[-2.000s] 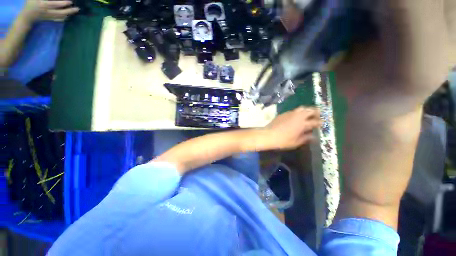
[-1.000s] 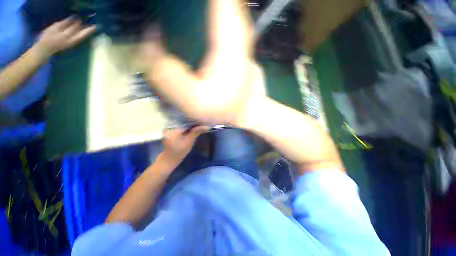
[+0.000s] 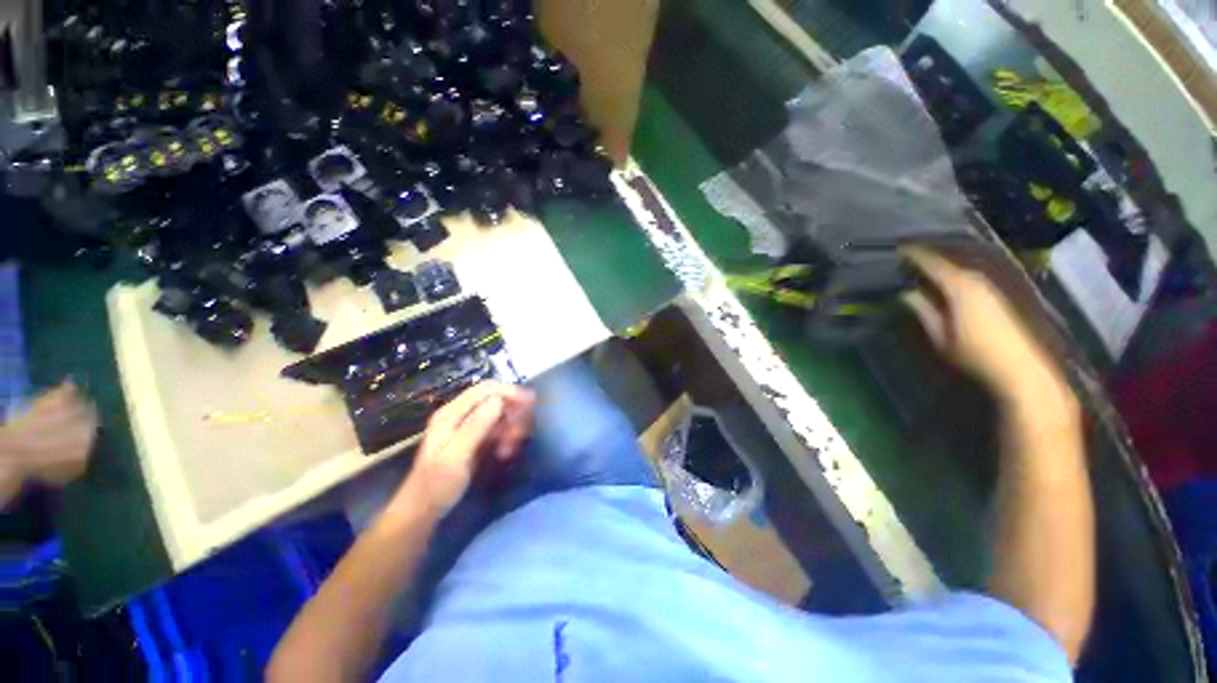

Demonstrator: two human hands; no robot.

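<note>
A black socket housing [image 3: 421, 374] lies open side up on the cream board [image 3: 220, 460], with shiny metal rows inside. My left hand [image 3: 470, 434] is at its lower right corner, fingers curled; whether they grip its edge is unclear. My right hand [image 3: 958, 314] is far out to the right, its fingers at a blurred black housing with yellow-green wires [image 3: 861, 278], which it appears to hold. Two small black inserts [image 3: 417, 283] sit just behind the open housing.
Black parts, some with grey square faces [image 3: 327, 218], are heaped at the back. A brown cardboard divider [image 3: 601, 67] edges them. A worn pale ledge [image 3: 787, 407] runs between board and right-hand surface. Grey sheeting [image 3: 861, 167] lies at right. A coworker's hand [image 3: 54, 434] is at left.
The view has turned right. My right hand has moved from over the board to the far right, at the wired housing. My left hand stays near the board's front edge.
</note>
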